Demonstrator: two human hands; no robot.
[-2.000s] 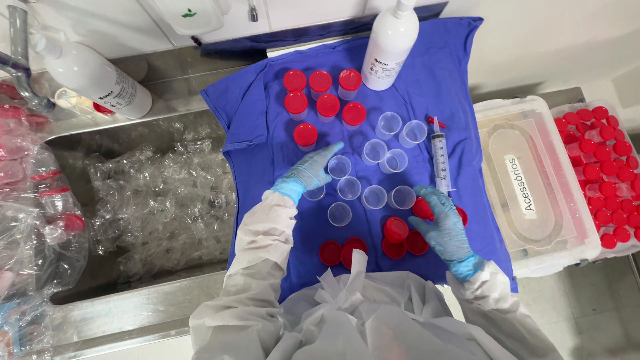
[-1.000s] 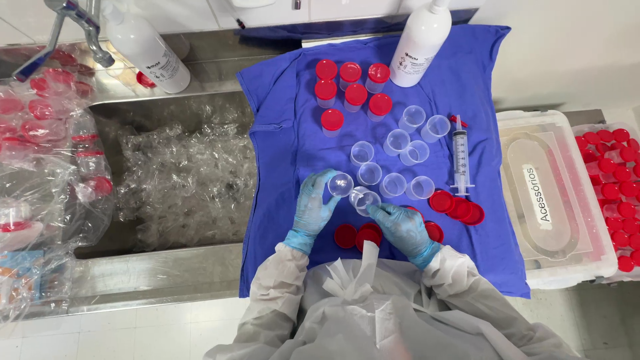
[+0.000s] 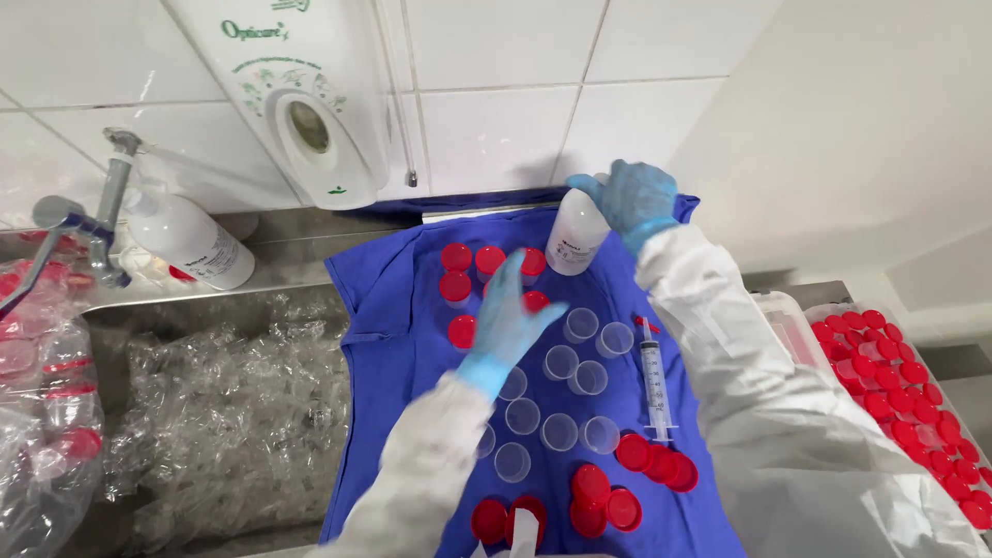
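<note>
My right hand (image 3: 632, 200), in a blue glove, grips the top of a white plastic bottle (image 3: 575, 236) at the back of the blue cloth (image 3: 395, 372). My gloved left hand (image 3: 508, 322), slightly blurred, is over the cloth with its fingers apart, above the red-capped cups (image 3: 455, 287) and partly hiding some. Several uncapped clear plastic cups (image 3: 559, 432) stand in the middle. To their right lies a large plastic syringe (image 3: 655, 384) with a small red piece at its tip. Loose red lids (image 3: 624, 509) lie near the front, some overlapping.
At left, a metal sink (image 3: 105, 325) holds crumpled clear plastic (image 3: 232, 411), beside bagged containers (image 3: 70, 395), a faucet (image 3: 105, 217) and another white bottle (image 3: 194, 240). A soap dispenser (image 3: 314, 124) hangs on the tiled wall. At right are a lidded plastic box (image 3: 790, 329) and a tray of red-capped cups (image 3: 887, 376).
My right hand has moved from the cups to the bottle at the back and taken hold of it. My left hand has let go of a cup and moved toward the capped cups. The view has shifted markedly.
</note>
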